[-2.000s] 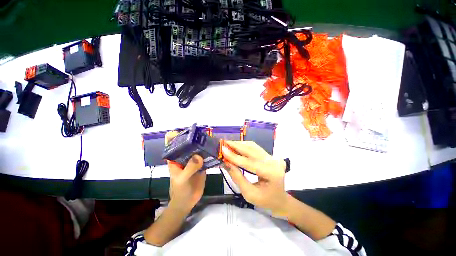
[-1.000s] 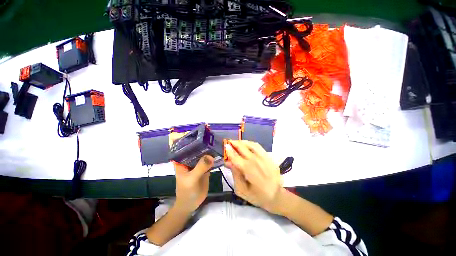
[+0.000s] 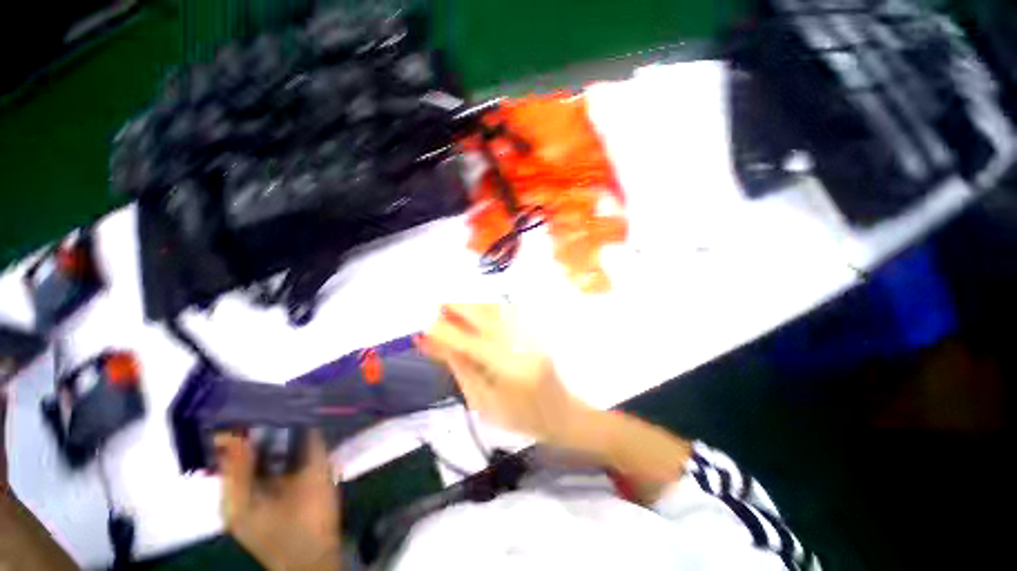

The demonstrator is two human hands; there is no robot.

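Note:
The view is blurred. A row of dark grey controller units with a purple top edge lies in front of me, with a small orange clip showing on it. My left hand is at the row's left part, its fingers around a dark unit. My right hand is at the row's right end, over or against the last unit; whether it grips anything is not clear. A thin black cable trails below the right hand.
A large black unit stack with cables stands behind. An orange clip pile lies right of it, and a black rack at far right. Units with orange parts lie left. Part of another person's arm shows at bottom left.
The view has swung and tilted, so the bench now slants. My hands have moved apart, from together on one raised unit to separate places along the row.

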